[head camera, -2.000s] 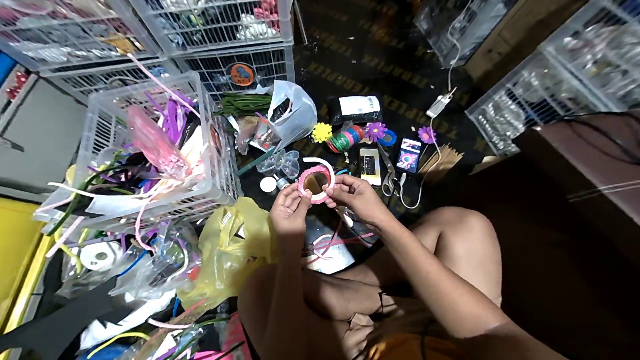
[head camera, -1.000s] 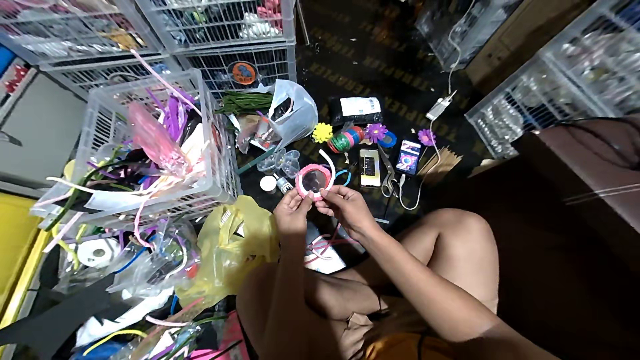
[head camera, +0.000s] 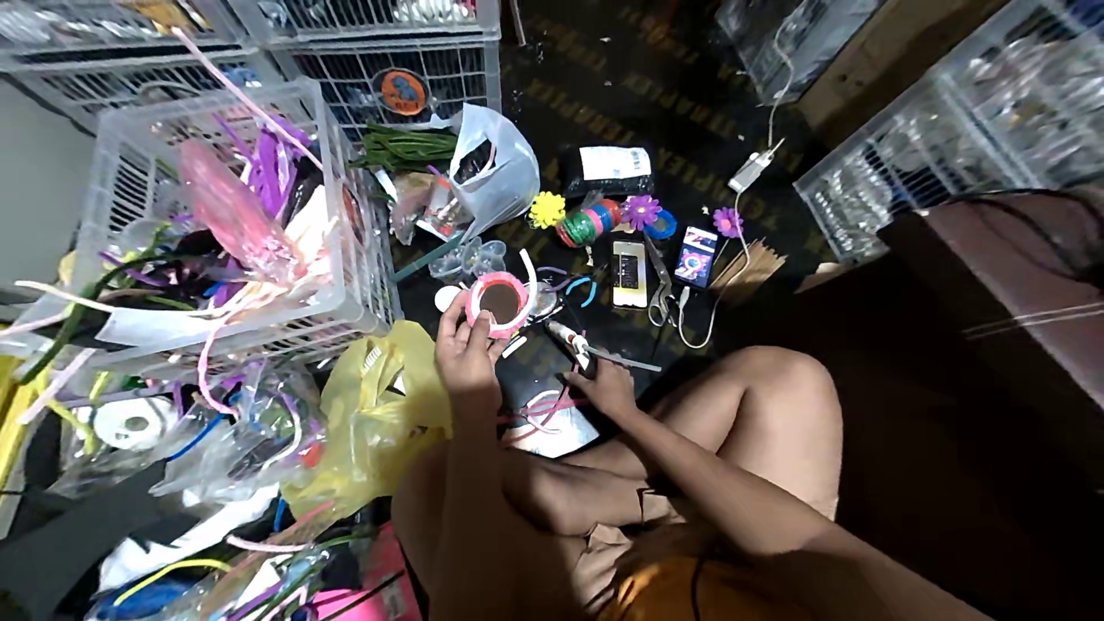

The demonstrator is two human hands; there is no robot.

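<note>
My left hand (head camera: 470, 349) holds a pink ring wrapped in fuzzy stem (head camera: 488, 284), with a white strip curving along its inside and one end sticking up. To its right, my right hand (head camera: 606, 385) grips a white glue gun (head camera: 568, 337), its tip pointing up and left near the ring without touching it; a clear glue stick (head camera: 627, 360) juts from its back. Below the gun, pink and white stems lie over a pale sheet (head camera: 559, 431). Short blue stems (head camera: 586, 291) and a clear plastic cup set (head camera: 470, 260) lie beyond the ring.
Scissors (head camera: 661, 297), two phones (head camera: 630, 274) (head camera: 695, 257), rolls of coloured tape (head camera: 590, 222) and fuzzy flowers (head camera: 547, 210) lie ahead. At left stand a full plastic crate (head camera: 345, 297) and a yellow bag (head camera: 379, 414). A white cable (head camera: 740, 259) runs at right.
My right hand has let go of the ring, moved down and to the right, and taken hold of the glue gun. My left hand still holds the ring.
</note>
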